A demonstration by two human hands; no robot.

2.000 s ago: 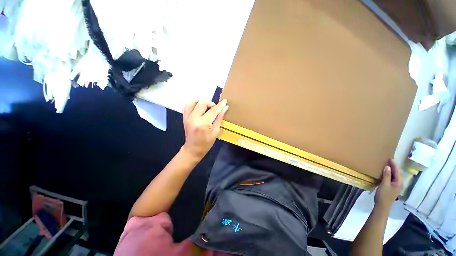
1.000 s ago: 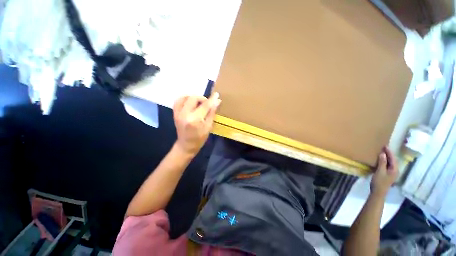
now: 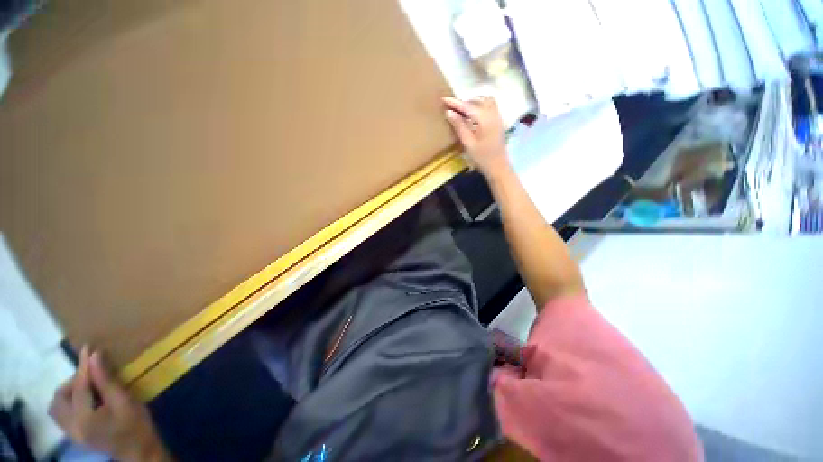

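Observation:
A large flat brown panel (image 3: 217, 135) lies before me. Its near edge runs along a yellow and wood-coloured edge guide (image 3: 289, 266) at the table's near edge. My left hand (image 3: 104, 406) is at the panel's near left corner, thumb and finger pinched on it, slightly blurred. My right hand (image 3: 478, 128) is at the near right corner with its fingers on the panel's edge. The panel lies flat on the table and its far side is cut off by the picture's top.
White stacked sheets (image 3: 623, 45) stand at the upper right. A small white item (image 3: 483, 32) lies beyond my right hand. A large white surface (image 3: 722, 334) is at the right. A blue round item (image 3: 645, 212) sits on a cluttered shelf. Dark cloth shows at lower left.
The view has swung to the right, so the panel now shows at the left and more of the right side is visible. Both hands remain at the panel's near corners.

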